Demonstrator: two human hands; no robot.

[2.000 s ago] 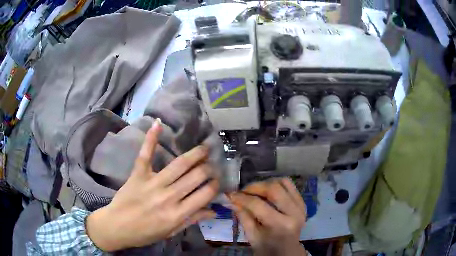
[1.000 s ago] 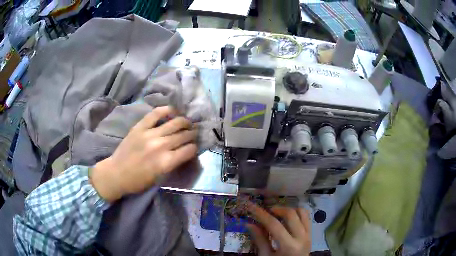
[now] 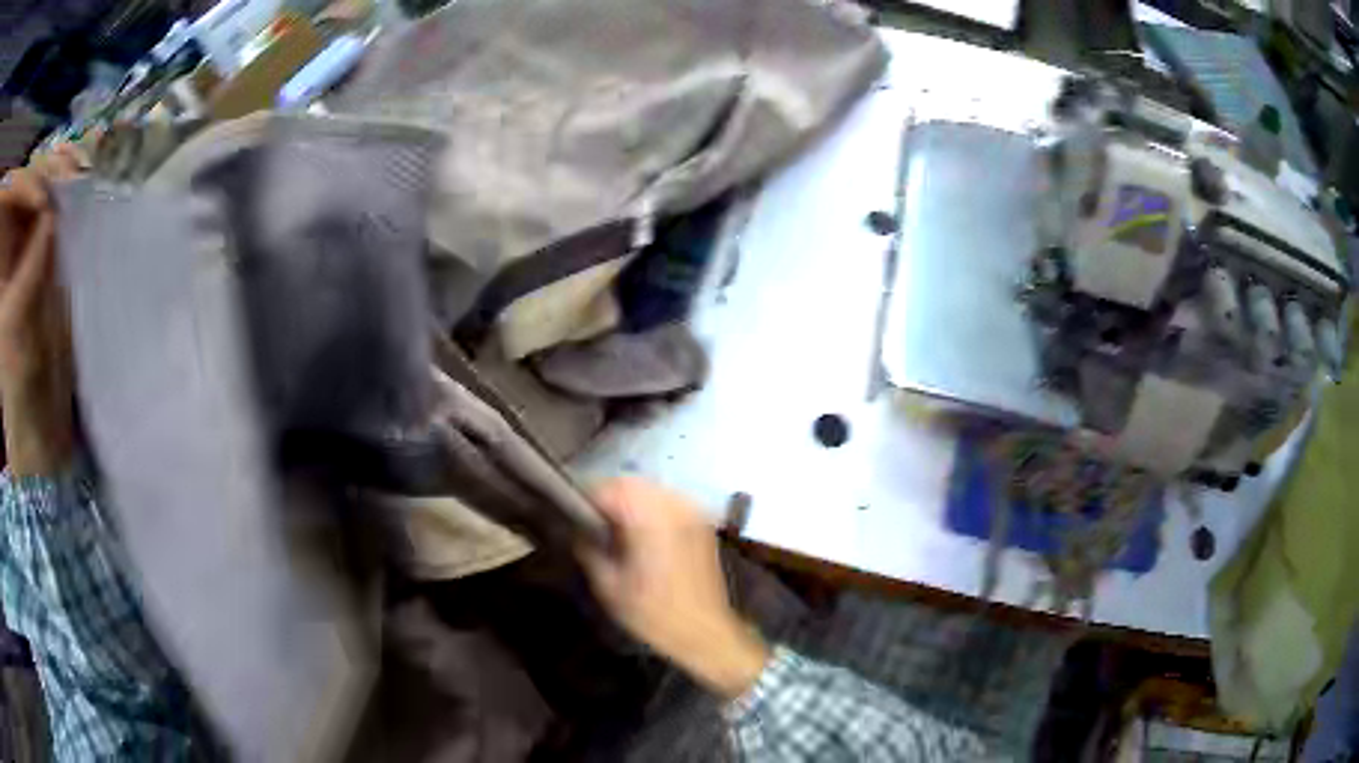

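The taupe garment is heaped at the upper left of the white table and hangs down over my lap, blurred in places. My left hand, cut by the left edge, holds a raised taupe part of it. My right hand grips a folded edge of the garment near the table's front edge. Between my hands the cloth opens on a darker inside. A dark band with a small white label and a beige piece show in the heap.
The overlock machine stands at the upper right, its pale plate beside it. Tangled trimmings lie on a blue patch before it. An olive-green panel hangs at the far right. Cluttered items lie at the upper left.
The view has swung left. Both hands have left the machine; my left hand has gone to the far left and my right hand now grips the garment, which is lifted and spread.
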